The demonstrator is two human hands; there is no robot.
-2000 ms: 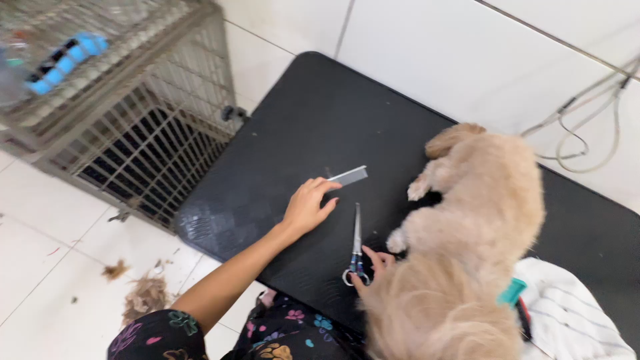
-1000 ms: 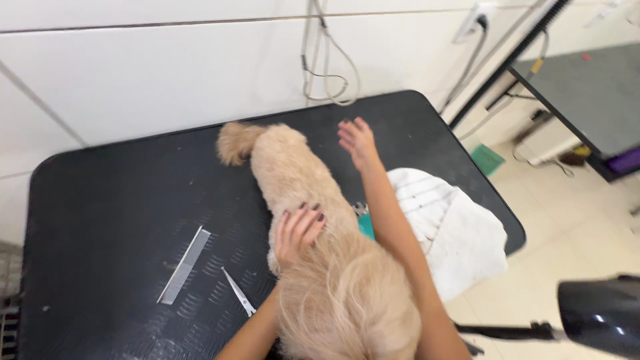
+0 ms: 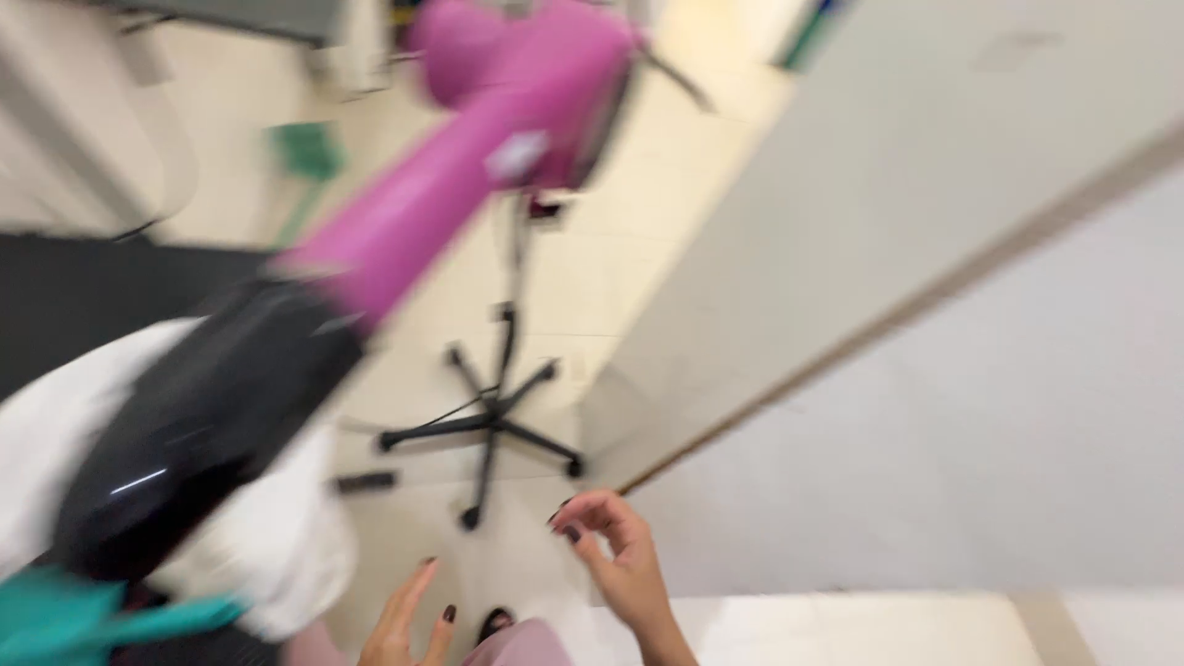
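My right hand [image 3: 622,564] is raised at the lower middle, fingers curled and thumb near the fingertips, with no object visible in it. To its left, my left hand [image 3: 407,620] rises from the bottom edge with its fingers apart and nothing held. A pink stand dryer [image 3: 444,166] with a black nozzle [image 3: 213,425] slants across the left side, blurred. Behind and below the nozzle lies a white towel [image 3: 296,546] on the black table [image 3: 83,287]. A teal object [image 3: 55,615], too blurred to name, is in the lower left corner. The dog is out of view.
The dryer's black wheeled base [image 3: 495,421] stands on the tiled floor ahead of my hands. A large pale panel [image 3: 879,416] fills the right side. A green dustpan-like object [image 3: 310,153] is farther back, and a grey tabletop [image 3: 259,14] is at the upper left.
The view has swung far to the right, toward the dryer. My left hand was on the dog's back one second ago and is now off it. Comb, scissors and dog have left the view.
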